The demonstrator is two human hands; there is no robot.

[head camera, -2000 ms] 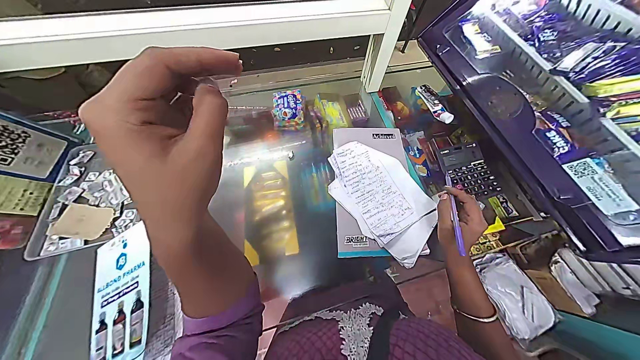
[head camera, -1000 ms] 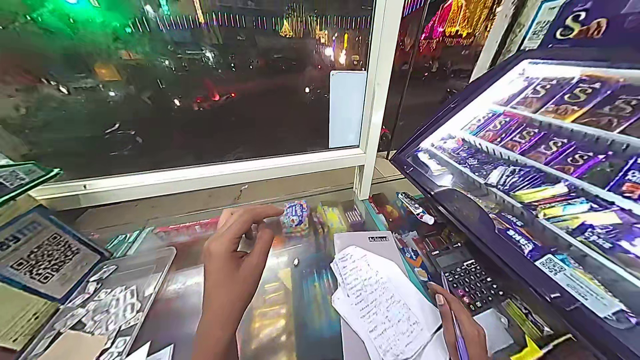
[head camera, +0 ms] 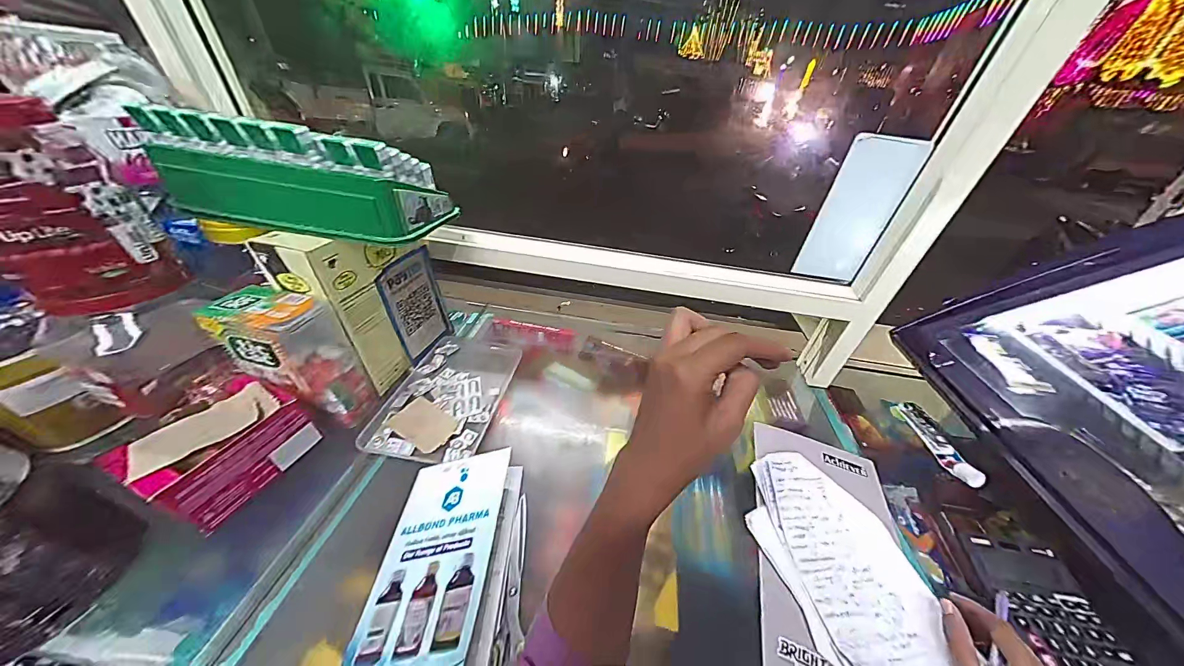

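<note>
My left hand (head camera: 703, 388) is raised over the glass counter in the middle of the view, its fingers bent; whether something thin is between the fingertips I cannot tell. At the bottom right edge, my right hand (head camera: 985, 629) touches the side of handwritten paper sheets (head camera: 842, 564), with part of a purple pen beside its fingers. Those sheets lie on a grey notebook (head camera: 828, 458) on the counter. A calculator (head camera: 1064, 620) is just right of my right hand, partly cut off by the frame.
Left of my left hand are a plastic tray (head camera: 509, 370) of small packets and a pharma brochure (head camera: 425, 564). A green box (head camera: 277, 194) stands by the window frame (head camera: 647, 268). At right are a toothpaste tube (head camera: 939, 444) and a lit chocolate display case (head camera: 1045, 314).
The view has swung up and left. My right hand held the purple pen over the sheets' right side two seconds ago; now it is mostly out of frame.
</note>
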